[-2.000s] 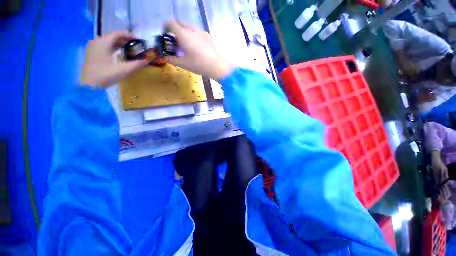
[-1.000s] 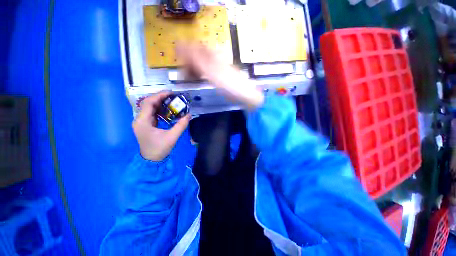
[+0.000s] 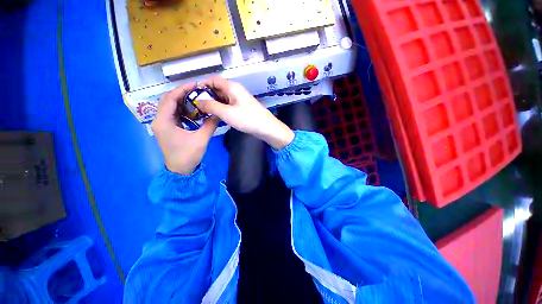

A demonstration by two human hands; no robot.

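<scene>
A small round watch body [image 3: 194, 105], dark at the rim with white and yellow parts inside, is held open side up near the machine's front edge. My left hand [image 3: 180, 133] grips it from the left and below. My right hand [image 3: 242, 111] touches it from the right, with fingers over its inside. The fingers hide part of the body. Two yellow fixture plates, left [image 3: 181, 32] and right [image 3: 286, 18], lie on the white machine [image 3: 236, 58]. A dark brown fixture on the left plate is cut off by the top edge.
The machine front has a red emergency-stop button [image 3: 311, 72] and small dark buttons. A stack of red pocket trays [image 3: 443, 98] stands at the right, with a pink foam pad [image 3: 475, 255] below. Red crates [image 3: 346, 122] are under the bench. A blue stool [image 3: 62, 270] and cardboard box [image 3: 30, 181] are at left.
The watch body came from over the left plate to the machine's front edge in my left hand. My right hand swung back from the plate and now touches the body. The view shifted downward.
</scene>
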